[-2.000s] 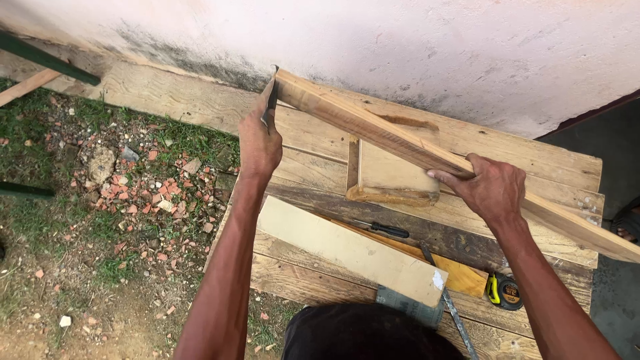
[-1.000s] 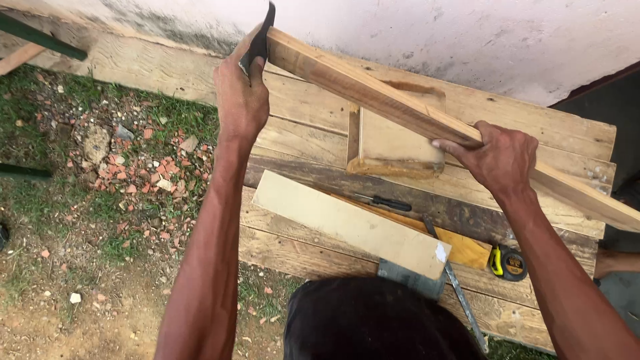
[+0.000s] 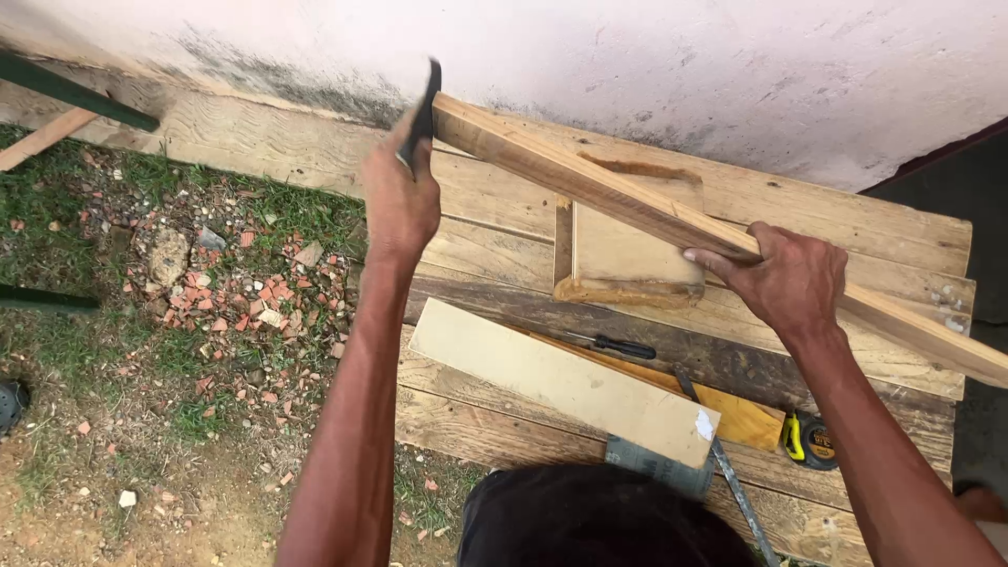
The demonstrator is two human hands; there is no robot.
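Note:
My left hand point(image 3: 403, 185) pinches a thin dark sheet, apparently sandpaper point(image 3: 426, 118), against the near-left end of a long wooden board point(image 3: 591, 177). My right hand point(image 3: 787, 276) grips this board around its middle, thumb on the side facing me. The board slants down to the right, past the frame's edge. Beneath it, a square wooden piece with a raised, rough-edged border point(image 3: 630, 287) lies on the plank bench point(image 3: 480, 252). Nearer me are a pale flat board point(image 3: 559, 378), a black-handled screwdriver point(image 3: 624, 346) and an orange-yellow wooden strip point(image 3: 740, 417).
A grey printed sheet point(image 3: 657, 465), a metal bar point(image 3: 740, 488) and a Stanley-style yellow-black tape measure point(image 3: 811, 441) lie near my body. A pale wall point(image 3: 709, 71) runs behind the bench. Grass and broken brick point(image 3: 268, 295) cover the ground at left, beside green metal bars point(image 3: 79, 88).
Compared with two seconds ago, my left hand and the dark sheet sit further up along the board's end. My right hand keeps its grip on the board.

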